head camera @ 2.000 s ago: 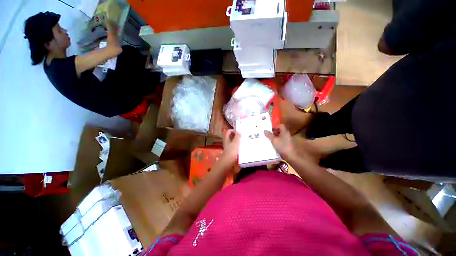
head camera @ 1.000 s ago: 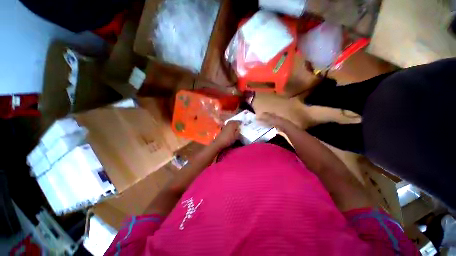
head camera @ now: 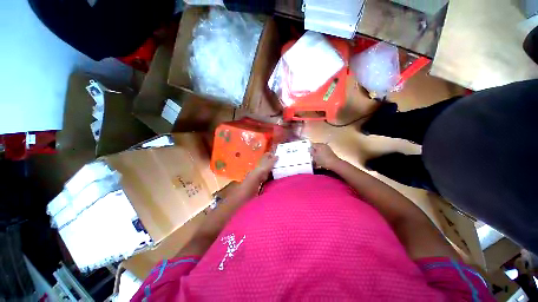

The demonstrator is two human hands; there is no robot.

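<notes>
A white retail box [head camera: 293, 160] is held close to my belly, between my two hands. My left hand [head camera: 267, 163] grips its left side and my right hand [head camera: 321, 154] grips its right side. The box shows small dark print near its far edge. Whether a film bag covers it, I cannot tell. An orange plastic stool [head camera: 239, 150] stands just left of my hands. A farther orange-red stool [head camera: 307, 112] carries a white sheet pile [head camera: 314, 62] with clear film around it.
An open carton of clear film [head camera: 223, 56] stands ahead left. A large supply carton [head camera: 168, 186] with white boxes [head camera: 97, 221] lies at left. A translucent pinkish bundle [head camera: 377, 68] is right of the far stool. A person in dark clothes [head camera: 481, 156] is close on the right.
The view has tilted down, so the machine and box stack ahead are mostly out of the picture. The box has come closer to my belly and is now held squarely. Both hands still hold it.
</notes>
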